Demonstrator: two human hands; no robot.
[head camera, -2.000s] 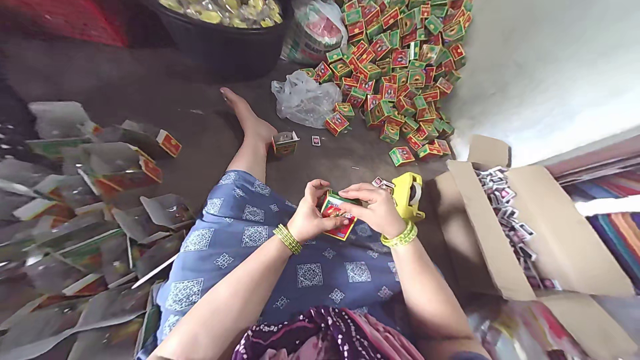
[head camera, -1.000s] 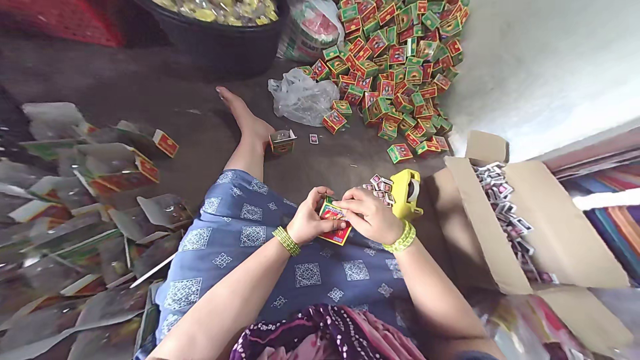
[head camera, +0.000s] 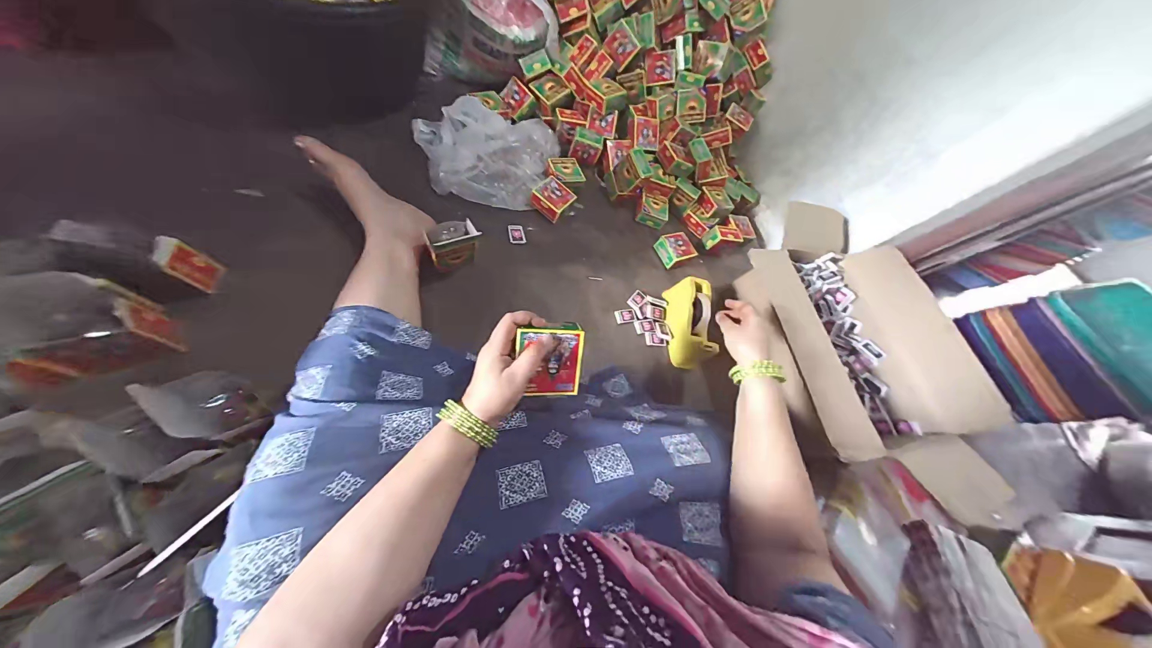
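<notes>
My left hand (head camera: 509, 364) holds a small red, green and yellow printed carton (head camera: 556, 362) above my lap, its thumb across the printed face. My right hand (head camera: 742, 326) is off the carton, beside a yellow tape dispenser (head camera: 688, 322) on the floor; whether its fingertips touch the tape or hold a piece is not plain. Several small printed pieces (head camera: 645, 315) lie against the dispenser's left side. One more piece (head camera: 516, 234) lies alone farther forward, near an opened small carton (head camera: 453, 244) by my foot.
A heap of closed cartons (head camera: 661, 117) lies ahead, beside a clear plastic bag (head camera: 490, 151). At right stands an open cardboard box (head camera: 814, 360) holding many small pieces. Unfolded cartons (head camera: 99, 432) pile up at left. A dark tub (head camera: 315, 58) stands at the upper left.
My right hand has left the carton and moved right to the tape dispenser. My left hand still holds the carton.
</notes>
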